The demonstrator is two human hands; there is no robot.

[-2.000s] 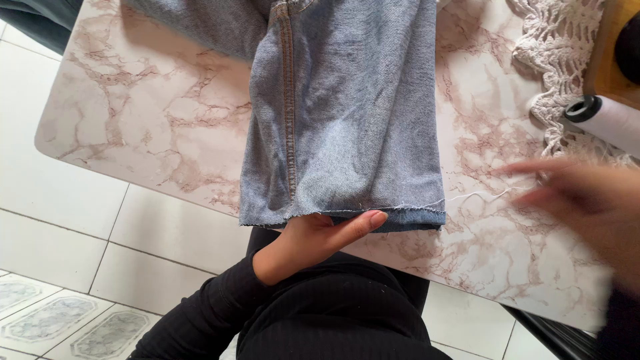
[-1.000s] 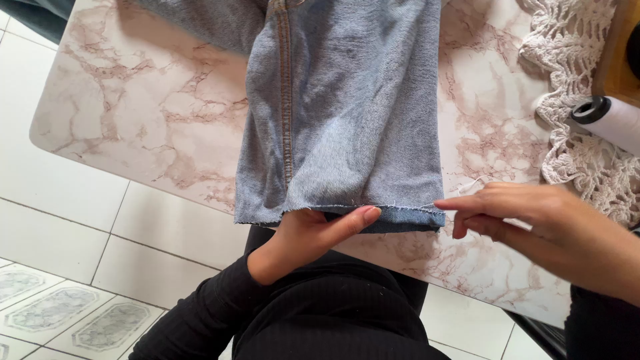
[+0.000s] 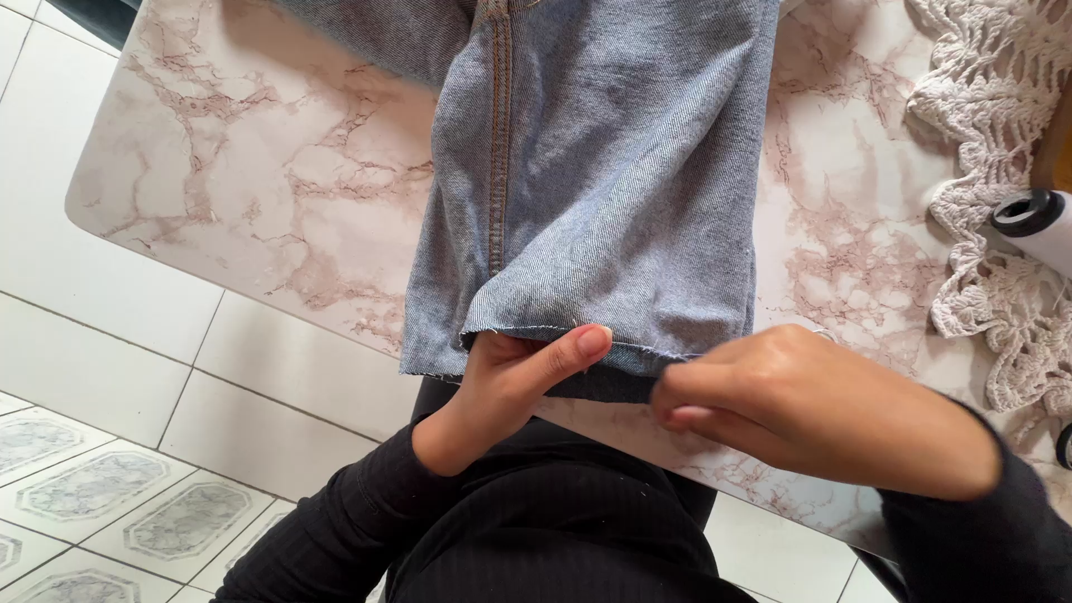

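A light blue denim garment leg (image 3: 620, 193) lies on the marble-patterned table, its raw, frayed hem towards me. My left hand (image 3: 519, 377) grips the hem near its middle, thumb on top and fingers inside the opening. At the right end of the hem is my right hand (image 3: 745, 394), its fingers curled together against the edge and slightly blurred. Whether a needle is between those fingers cannot be seen. A row of pale thread runs along the hem between the hands.
The marble-patterned table (image 3: 251, 167) has its near edge by my lap. On the right lie a white crocheted cloth (image 3: 971, 251) and a spool of white thread (image 3: 1043, 226), beside a brown object (image 3: 1057, 151). White floor tiles (image 3: 100, 327) show at the left.
My right hand, blurred and apart from the denim two seconds ago with thread trailing to it, has come left to the hem. The left hand keeps its hold; the hem there is now lifted more.
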